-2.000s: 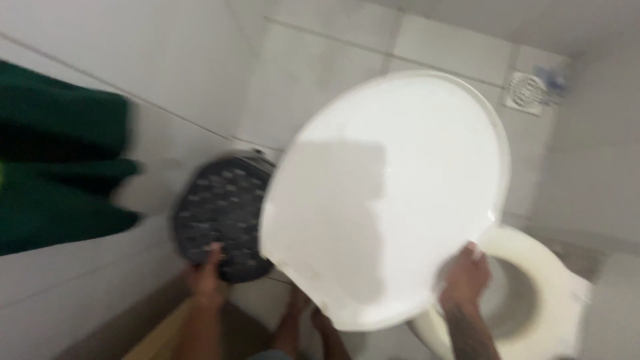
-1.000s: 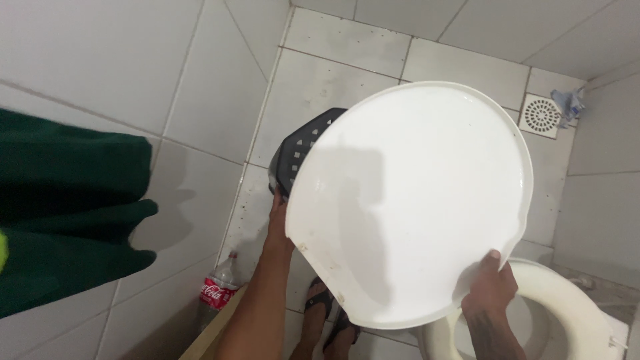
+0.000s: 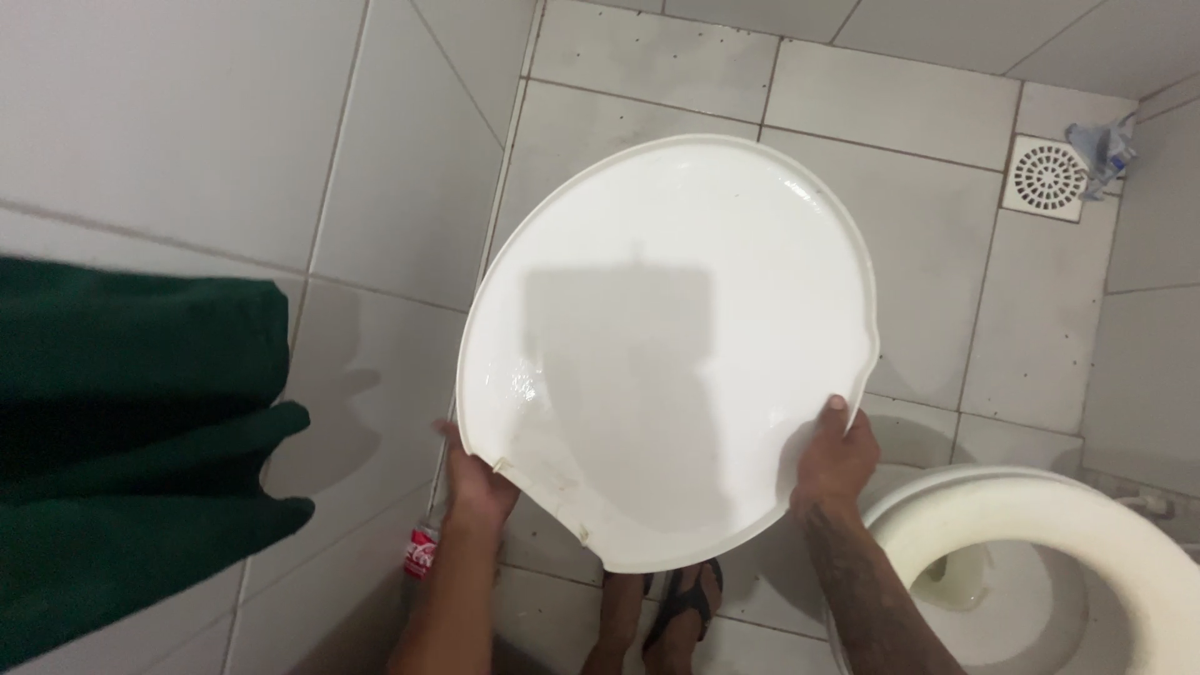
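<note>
A large white plastic lid [image 3: 619, 375], round with one straight, chipped edge, is held flat over the tiled floor, a grey shadow lying across it. My right hand [image 3: 837, 455] grips its right rim, thumb on top and fingers beneath. At the lower left corner of the lid is my left hand [image 3: 476, 478], its fingers partly hidden under the rim, so how firmly it holds is hard to tell. No black perforated object shows now.
A toilet with a cream seat [image 3: 1012, 497] is at the lower right. Green cloth [image 3: 141, 375] hangs at the left, above a Coca-Cola bottle [image 3: 421, 553]. A floor drain [image 3: 1048, 178] with crumpled plastic [image 3: 1104, 155] lies at the upper right. Sandalled feet [image 3: 689, 605] stand below the lid.
My left hand has left the black perforated object, which is out of sight, and is now at the lid's lower left edge. My right hand keeps its hold on the lid.
</note>
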